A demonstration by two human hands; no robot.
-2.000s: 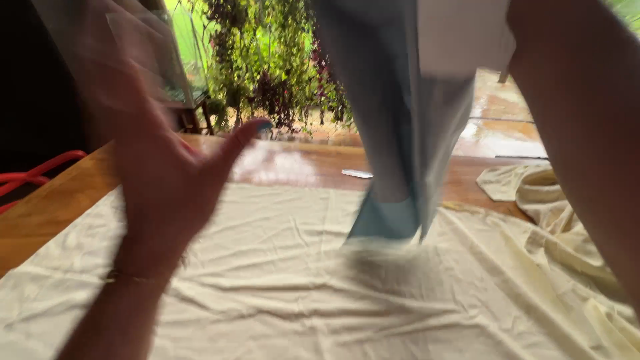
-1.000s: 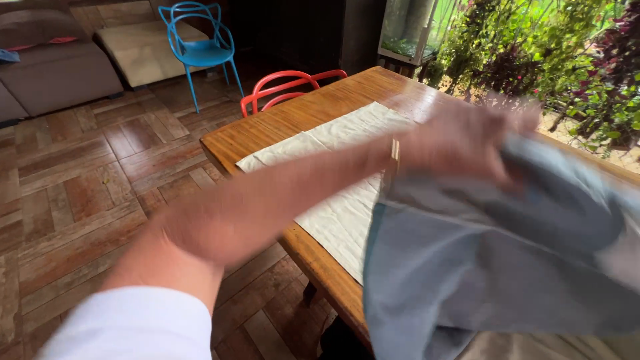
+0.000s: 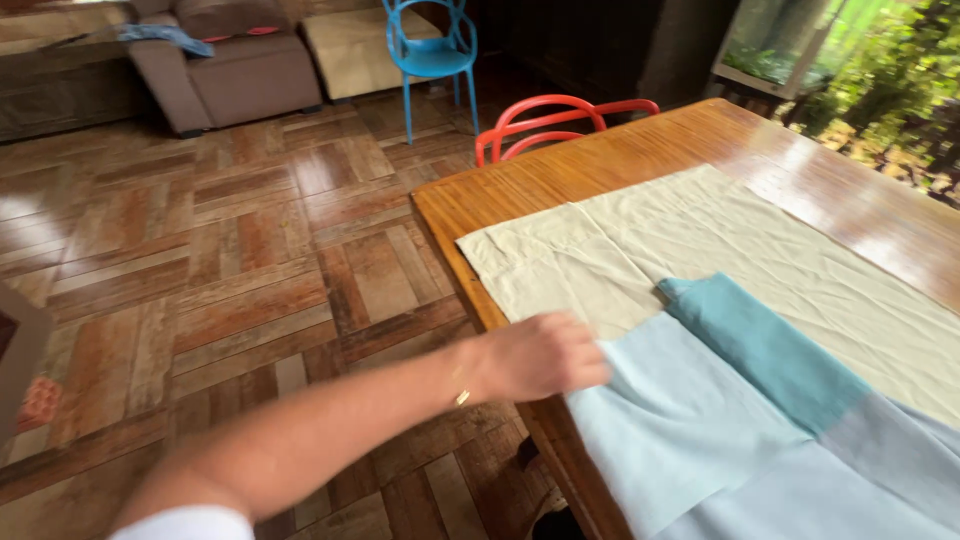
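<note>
My left hand point(image 3: 551, 356), with a thin bracelet at the wrist, is closed on the near left corner of a light blue cloth garment point(image 3: 675, 412). The garment, with a darker teal part point(image 3: 772, 352) folded along it, lies over a cream cloth point(image 3: 780, 247) spread with creases on the wooden table. Its left side reaches the table's edge. My right hand is out of view.
The wooden table point(image 3: 517, 191) has a red chair point(image 3: 540, 124) at its far side. A blue chair point(image 3: 431, 56), a brown sofa point(image 3: 247, 75) and a beige seat point(image 3: 360, 52) stand farther back. A glass tank point(image 3: 780, 45) is at the upper right.
The blue garment, held up in the air before, now lies on the cream cloth. My left hand has come down to its corner. The view has swung left since the oldest frame.
</note>
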